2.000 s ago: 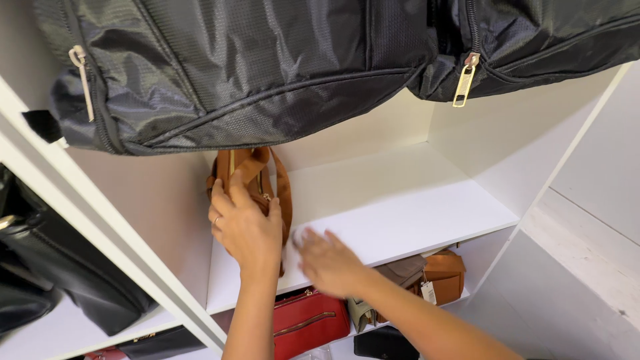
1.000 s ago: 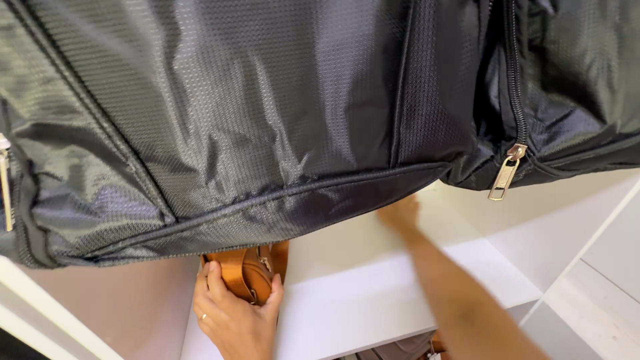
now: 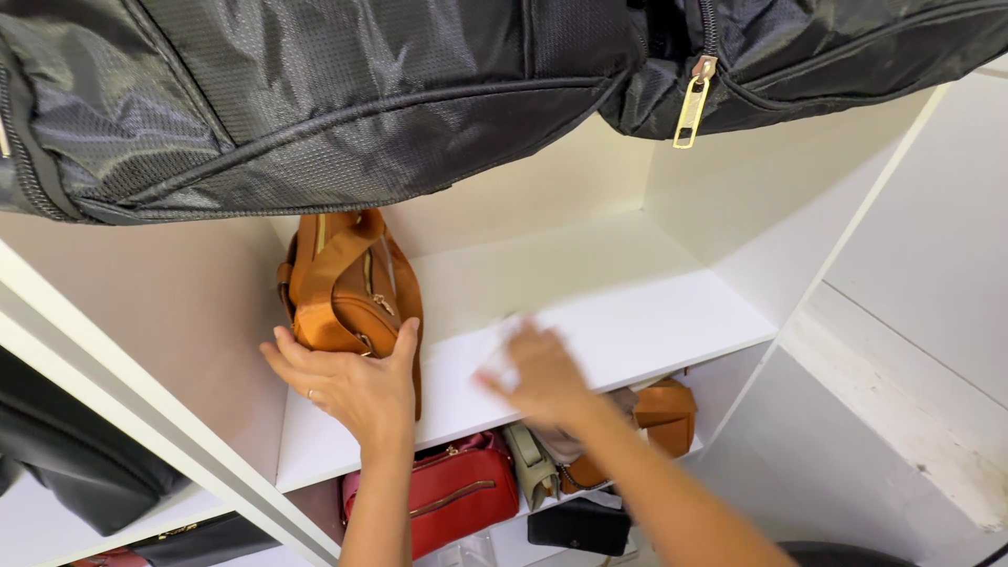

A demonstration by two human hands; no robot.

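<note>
A tan handbag [image 3: 335, 291] with wide straps and gold zippers stands at the left end of a white shelf [image 3: 591, 331], close to the left side panel. My left hand [image 3: 354, 378], a ring on one finger, has its fingers and thumb spread around the bag's near end. My right hand [image 3: 543, 370] is blurred and holds nothing; it is over the front part of the shelf, to the right of the bag. Whether it touches the surface I cannot tell. The black bag above hides the tan bag's top.
Large black fabric bags [image 3: 378, 102] with zippers overhang the shelf. On the lower shelf sit a red bag [image 3: 465, 496], a grey-green bag [image 3: 531, 465], an orange-brown bag [image 3: 665, 417] and a black wallet-like item [image 3: 579, 526]. Black bags [image 3: 71, 441] stand beyond the left divider.
My right hand was farther back on the shelf a second ago and is now nearer its front edge. My left hand remains at the tan bag. The view has shifted.
</note>
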